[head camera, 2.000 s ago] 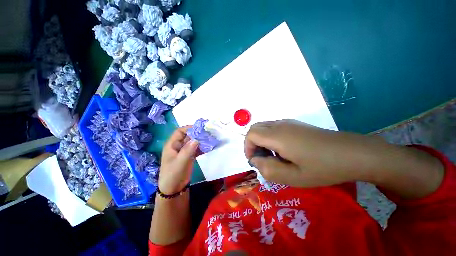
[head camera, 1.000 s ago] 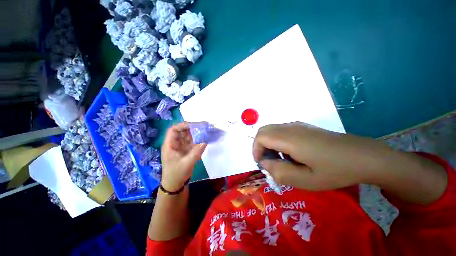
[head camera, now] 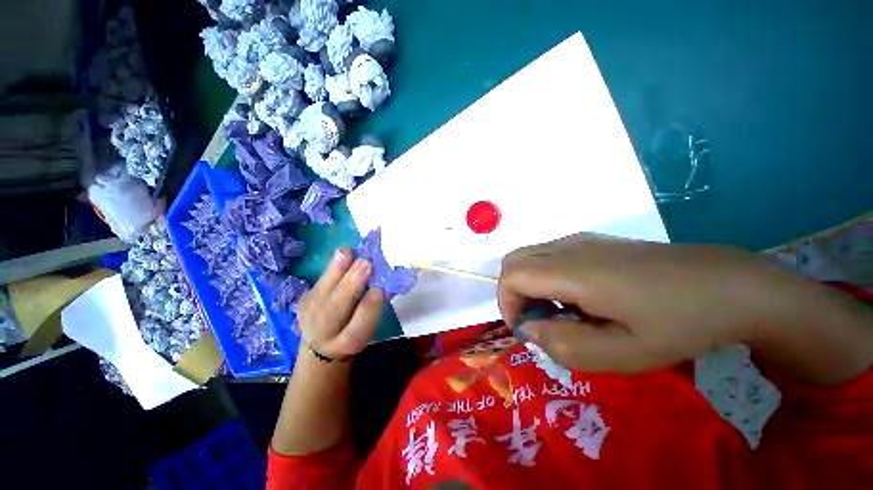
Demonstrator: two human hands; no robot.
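My left hand (head camera: 337, 304), with a dark bead bracelet, holds a purple piece (head camera: 385, 266) over the white board's near left part. My right hand (head camera: 593, 299) holds a thin yellowish stick (head camera: 454, 273) that points left, its tip at or close to the purple piece; contact is unclear. The same hand also holds a white-and-grey piece (head camera: 548, 362), mostly hidden by the fingers. A bright red disc (head camera: 483, 217) lies on the white board (head camera: 536, 144), beyond the hands.
A pile of white-and-grey pieces (head camera: 316, 124) lies at the upper left. Loose purple pieces (head camera: 263, 239) lie beside and over a blue tray (head camera: 206, 297). More small parts (head camera: 161, 301) and a white card (head camera: 124, 345) are at far left. Clear smears (head camera: 687, 172) mark the green table at right.
The purple piece has been turned in my left hand, whose fingers now lie over its left side. The stick now shows clearly, reaching to the piece. The view has shifted slightly.
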